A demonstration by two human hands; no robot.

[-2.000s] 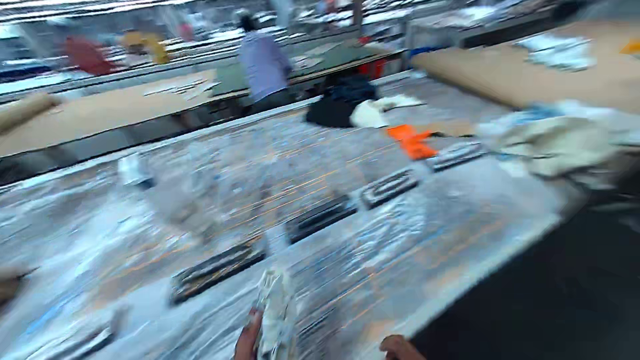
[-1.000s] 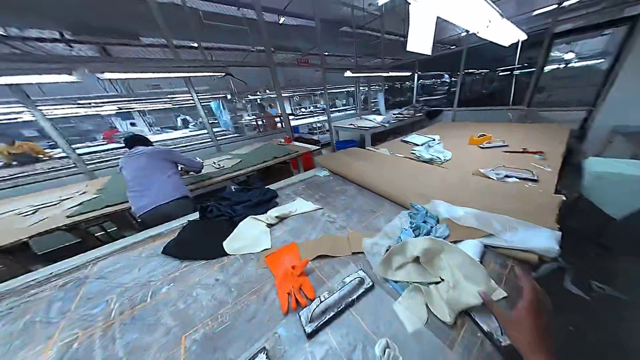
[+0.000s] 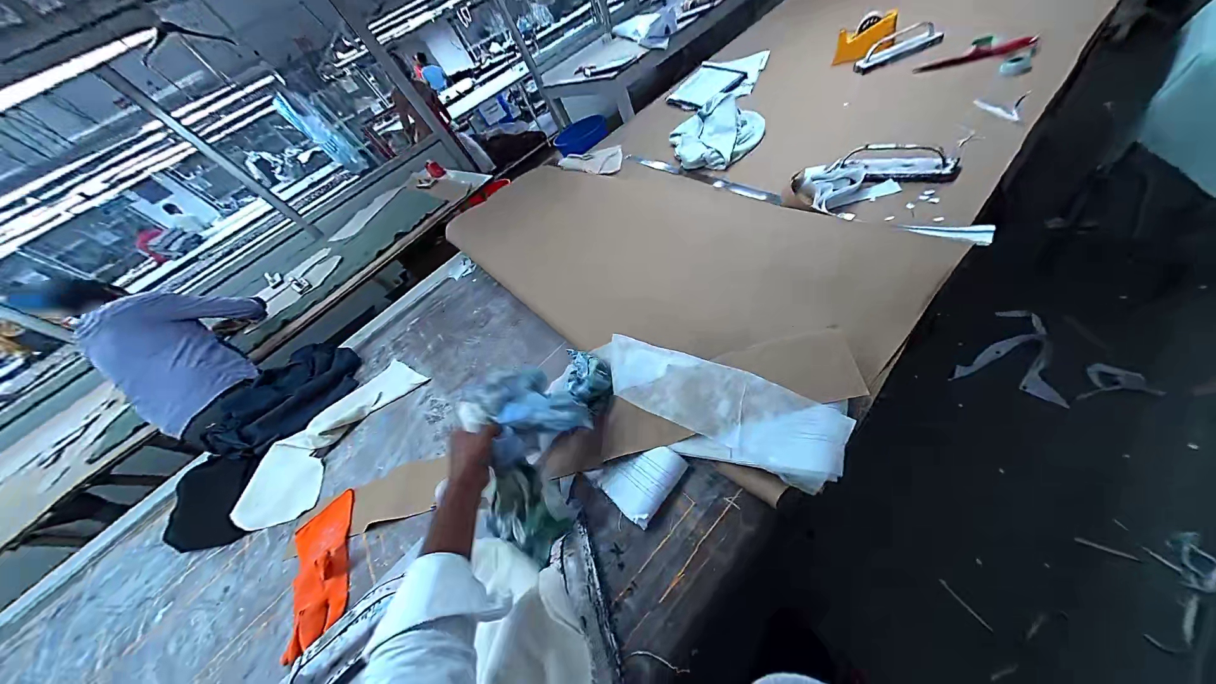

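My left hand (image 3: 473,452), below a rolled white sleeve, is closed on a crumpled light blue cloth (image 3: 537,407), blurred by motion. Darker green-blue cloth (image 3: 527,508) hangs or lies just below it. Nearer to me is a cream cloth (image 3: 532,622) by a long metal-edged block (image 3: 587,589). To the left lies an orange glove (image 3: 321,575) on the worn table (image 3: 456,332). White sheet material (image 3: 741,408) and a folded white piece (image 3: 641,483) lie right of the hand. My right hand is out of view.
Brown paper (image 3: 684,256) covers the far table, with a yellow tape dispenser (image 3: 864,38), red-handled scissors (image 3: 978,54) and metal-handled clamps (image 3: 902,163). A person (image 3: 171,351) works at the left beside dark cloth (image 3: 294,404). Scraps (image 3: 1031,356) lie on the dark floor.
The light blue cloth, lying on the pile before, is now in my hand. The cream cloth has moved toward me, off the spot beside the white sheets. The view has turned and tilted.
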